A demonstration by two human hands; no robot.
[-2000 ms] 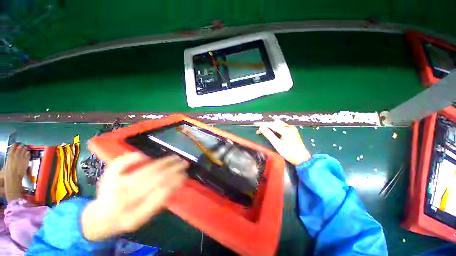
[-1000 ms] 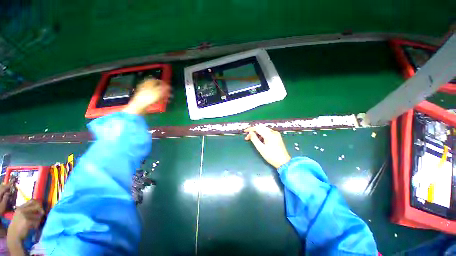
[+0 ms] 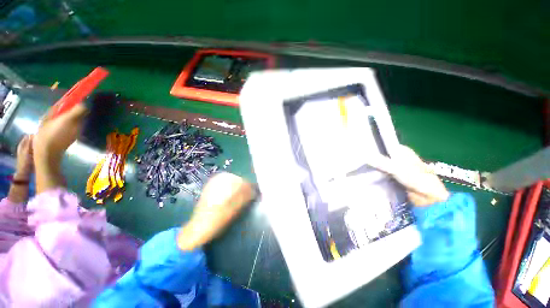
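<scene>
A white foam tray (image 3: 265, 138) with an open tablet (image 3: 347, 135) in it is tilted up over the bench, blurred. My right hand (image 3: 416, 177) holds it at its right side, fingers reaching over the tablet. My left hand (image 3: 220, 207) is blurred beside the tray's left edge, its fingers curled; whether it touches the tray or holds anything cannot be told. A heap of thin black parts (image 3: 175, 159) lies on the bench beyond my left hand.
A red tray (image 3: 184, 84) with a tablet lies on the green belt. Orange flex cables (image 3: 111, 168) lie left of the heap. Another person's hand (image 3: 57, 141) holds a red tray (image 3: 81, 90) at far left. Red trays (image 3: 512, 249) stand at right, below a grey metal post (image 3: 518, 171).
The white tray has come off the belt toward me, now in my right hand. My left hand has left the red tray on the belt. The view has swung left.
</scene>
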